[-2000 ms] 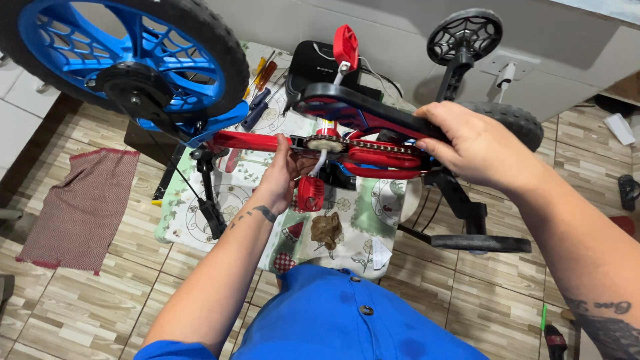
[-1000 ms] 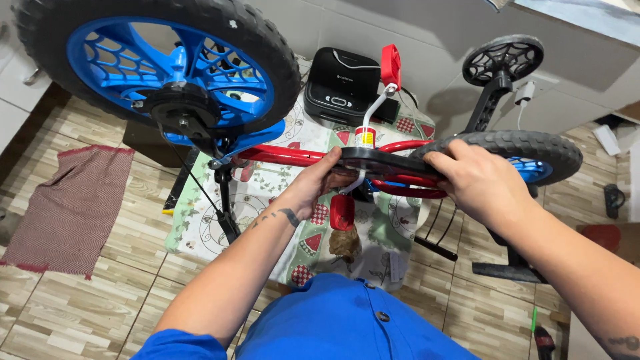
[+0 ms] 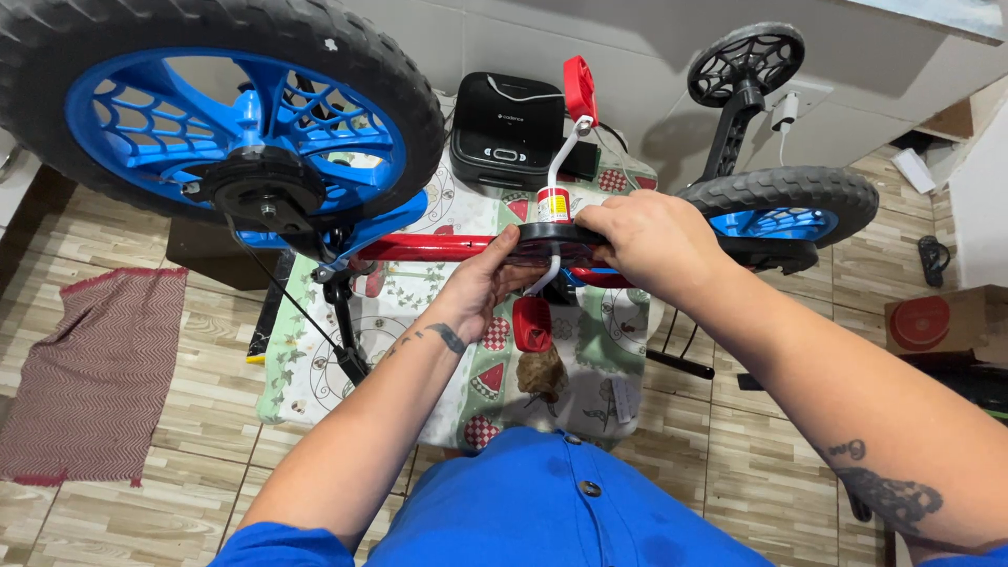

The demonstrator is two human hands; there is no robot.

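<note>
A child's bicycle with a red frame [image 3: 433, 247] rests upside down over a cloth-covered surface. Its black plastic chain guard [image 3: 555, 232] lies over the crank area, held at its left end by my left hand [image 3: 484, 287] and at its right part by my right hand [image 3: 650, 236]. A bent white crank arm [image 3: 563, 161] carries a red pedal [image 3: 580, 88] beyond the guard; another red pedal [image 3: 532, 324] is on the near side. To the left stands a large wheel with a blue rim [image 3: 236, 134]; the other wheel [image 3: 787, 206] is at the right, near a black training wheel [image 3: 746, 64].
A black appliance [image 3: 508, 130] stands at the cloth's far side. A crumpled brown rag [image 3: 540, 373] lies on the patterned tablecloth [image 3: 441, 394]. On the floor are a red woven cloth [image 3: 102, 370], a flip-flop [image 3: 934, 261] and a cardboard box [image 3: 945, 323]. A charger [image 3: 784, 112] is plugged into the wall.
The chain guard was held away from the chain, which showed two seconds ago; now it covers the crank area and hides the chain. Both hands stay on the guard.
</note>
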